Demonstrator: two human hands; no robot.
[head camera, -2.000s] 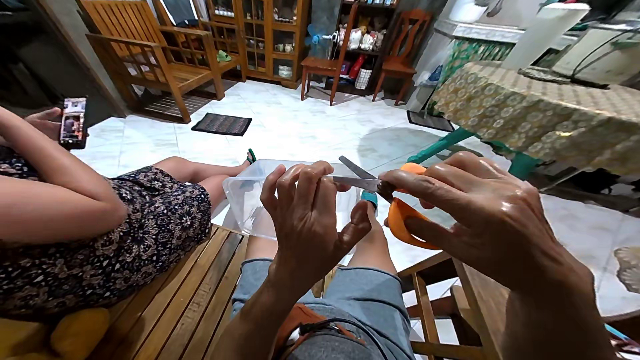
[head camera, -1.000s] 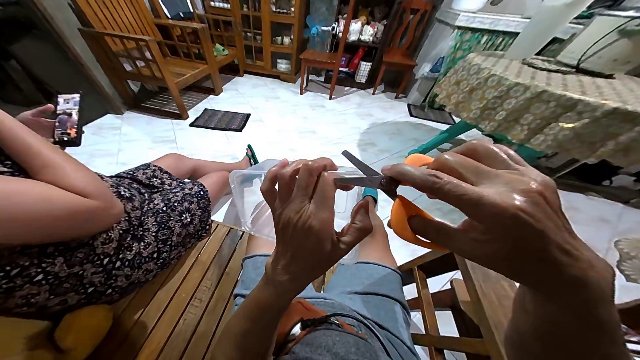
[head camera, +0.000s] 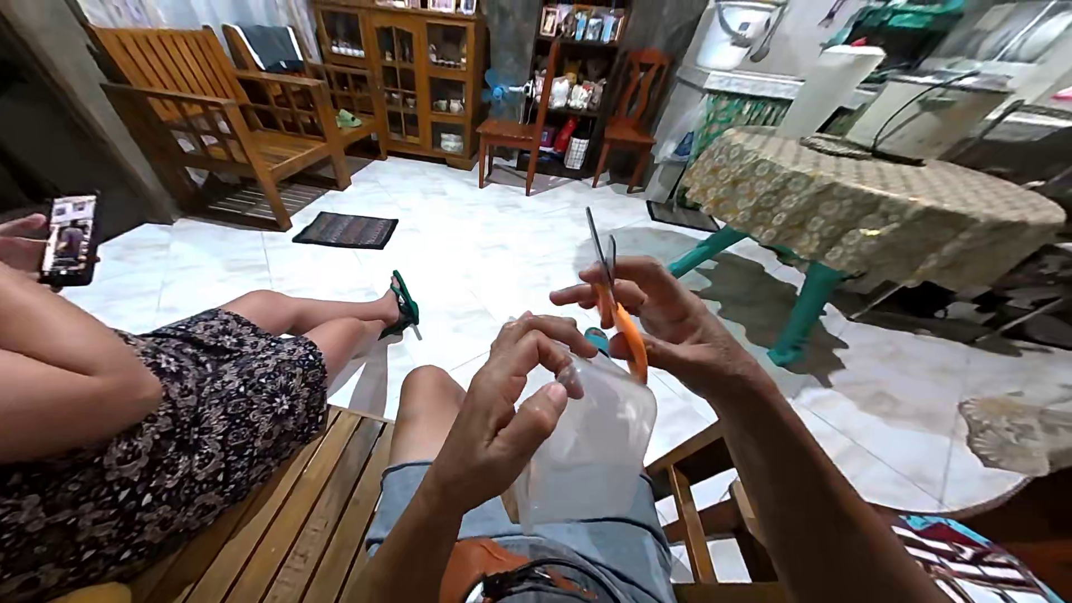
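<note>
My left hand (head camera: 519, 402) is curled at the upper left edge of a translucent plastic container (head camera: 590, 452), which is tilted above my lap; the fingertips meet its rim. My right hand (head camera: 662, 327) holds scissors with orange handles (head camera: 630, 339), their blades pointing up and slightly parted. The scissors are just above and beside the container's upper right corner. Whether the right fingers also touch the container cannot be told.
A person in a floral dress (head camera: 209, 377) sits on my left on the slatted wooden bench (head camera: 310, 502), holding a phone (head camera: 71, 239). A cloth-covered table (head camera: 871, 201) with green legs stands at the right. A wooden armrest (head camera: 691, 511) is beside my right leg.
The scissors have turned from pointing left at my left fingers to pointing up. The translucent container, earlier behind my hands, is now tilted up at my left hand.
</note>
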